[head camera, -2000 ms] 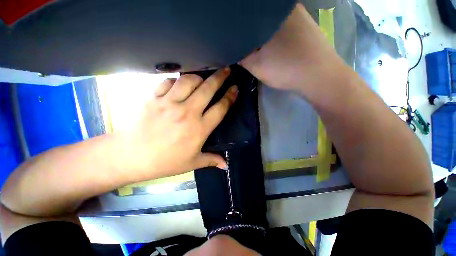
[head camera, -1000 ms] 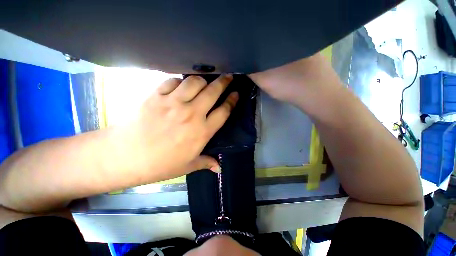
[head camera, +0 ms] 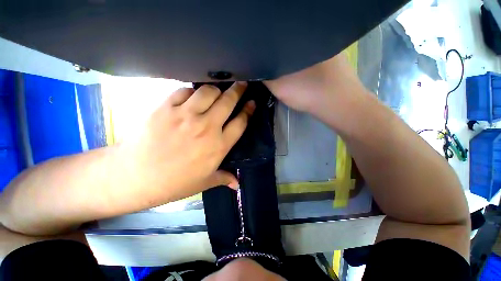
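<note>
A black zippered strap (head camera: 258, 203) runs from under the machine head over the table's front edge towards me. Its silver zipper (head camera: 240, 206) ends in a metal slider near my chest. A wider black end pouch (head camera: 254, 140) lies at the strap's upper part. My left hand (head camera: 195, 131) rests spread on the pouch and strap, pressing them on the bed, thumb beside the zipper. My right hand (head camera: 291, 90) is at the pouch's upper right edge; its fingers are hidden under the machine head, so its grip cannot be seen.
The dark machine head (head camera: 209, 41) fills the top. The metal bed plate (head camera: 307, 148) has yellow tape (head camera: 343, 170) on it. Blue parts bins (head camera: 484, 164) and a green-handled tool (head camera: 457, 148) sit at right. A large blue crate (head camera: 46, 115) is at far left.
The view has shifted slightly, and the machine head covers more of the top than two seconds ago. Both hands keep nearly the same place on the black fabric.
</note>
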